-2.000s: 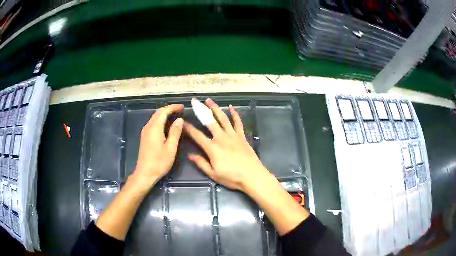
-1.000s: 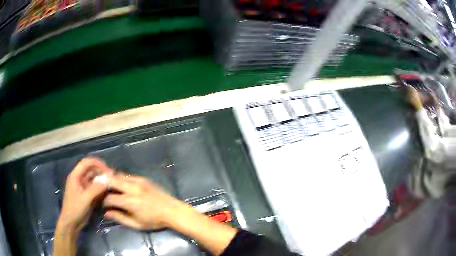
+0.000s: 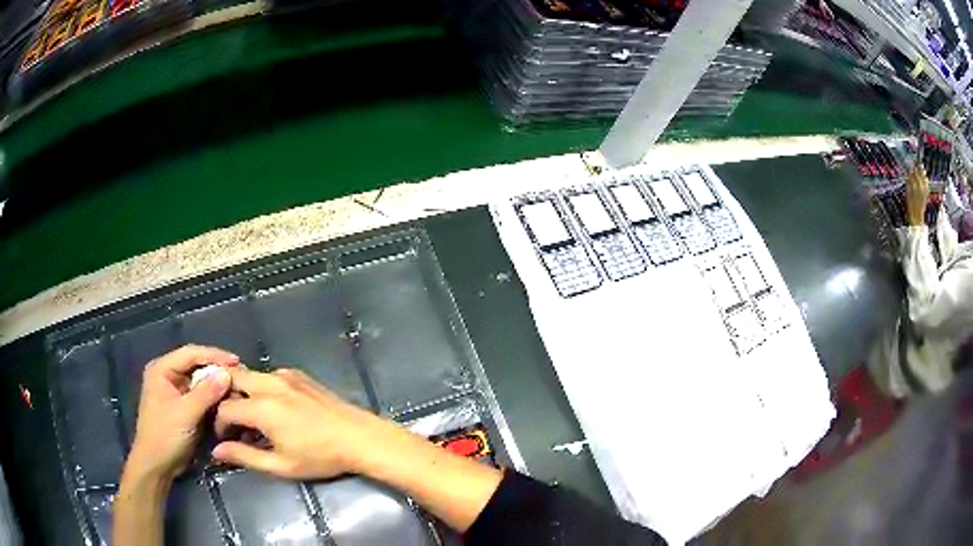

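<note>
A clear blister tray (image 3: 427, 267) lies on the dark mat. My left hand (image 3: 176, 411) and my right hand (image 3: 293, 427) meet above its left part. A small white finger cover (image 3: 209, 373) shows between them. My left thumb and fingers close around it at the tip of a right-hand finger. My other right fingers are curled and apart, with nothing seen in them. A phone with a red oval in yellow-orange trim (image 3: 466, 443) lies in a tray pocket, partly hidden by my right forearm.
White film sheets (image 3: 662, 395) with printed phone outlines lie right of the tray. A green belt (image 3: 267, 128) with a pale edge rail (image 3: 427, 195) runs behind. Beyond are stacked trays (image 3: 576, 80) and a grey post (image 3: 672, 85). Another person's sleeve (image 3: 920, 256) shows at right.
The view has turned right, so the tray sits further left. My hands, apart two seconds ago, have come together at the white finger cover. They have stayed together since one second ago.
</note>
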